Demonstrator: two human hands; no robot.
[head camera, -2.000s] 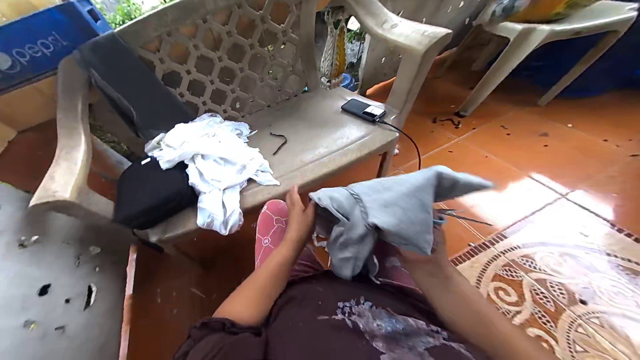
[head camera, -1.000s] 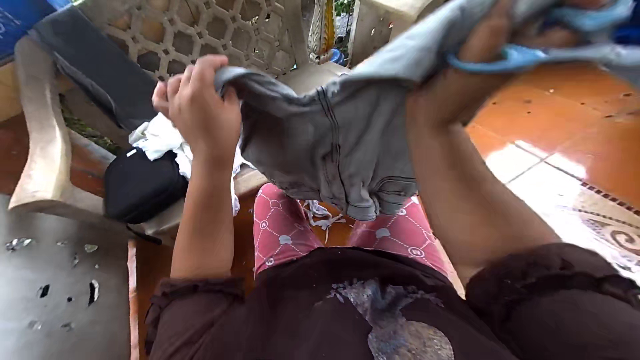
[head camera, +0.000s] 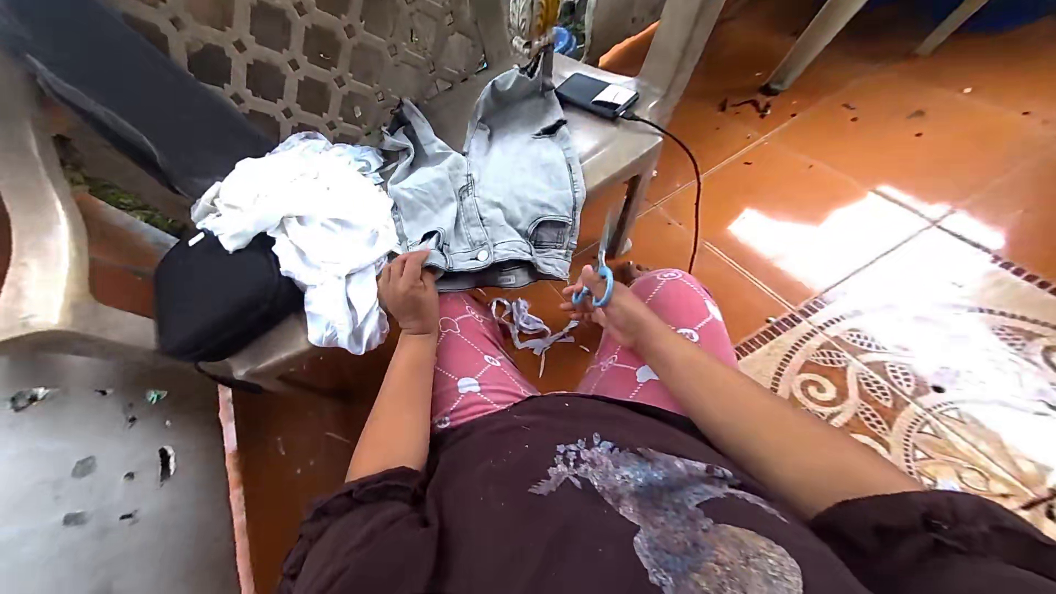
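Note:
A pair of light grey denim bottoms (head camera: 516, 177) lies spread over the plastic bench, its waistband toward me and its buttoned front facing up. My left hand (head camera: 410, 290) grips the waistband at its left corner. Scissors with light blue handles (head camera: 606, 285) hang on the fingers of my right hand (head camera: 601, 304), blades pointing up and away, just right of the waistband. Crumpled white cloth (head camera: 309, 214) lies left of the denim, partly over a black case (head camera: 219, 297).
The bench's armrest (head camera: 49, 198) stands at far left, beside dark grey cloth (head camera: 140, 91). A black device (head camera: 596, 95) with a cable (head camera: 698, 181) rests at the bench's right end. White fabric strips (head camera: 528, 322) hang between my knees. Chair legs (head camera: 813, 49) stand upper right.
The grey denim, held up in both hands a second ago, is now laid on the bench. My right hand has let go of it and come down with the scissors.

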